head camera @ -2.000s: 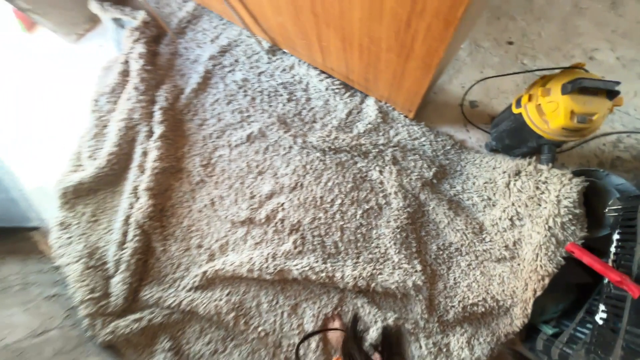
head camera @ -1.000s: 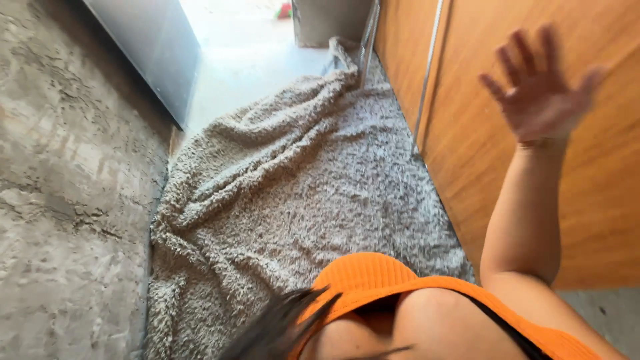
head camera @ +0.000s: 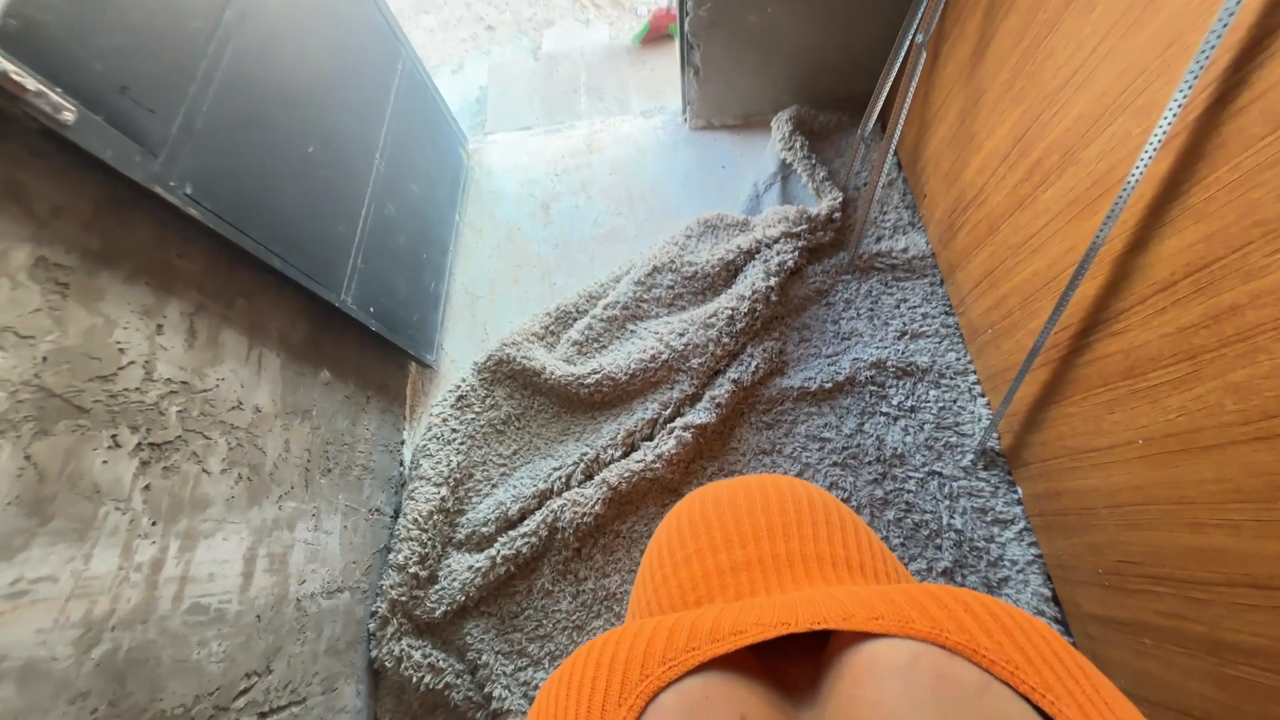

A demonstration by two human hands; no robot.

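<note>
Neither my left hand nor my right hand shows in the head view now. Below me a shaggy grey rug (head camera: 620,400) lies rumpled on the floor, with thick folds along its left part. Its far corner is turned up beside perforated metal strips (head camera: 885,130). My orange ribbed top (head camera: 770,560) fills the bottom middle and hides part of the rug.
At the right stands a wooden panel (head camera: 1130,400) with another perforated metal strip (head camera: 1110,215) against it. A dark metal door (head camera: 290,150) stands at upper left, above a rough plastered wall (head camera: 200,520). Pale floor (head camera: 560,220) leads to a doorway with a red and green item (head camera: 657,25) beyond.
The raised open hand seen at the right one second ago has left the view. The view has swung far from the yellow and black vacuum cleaner seen earliest.
</note>
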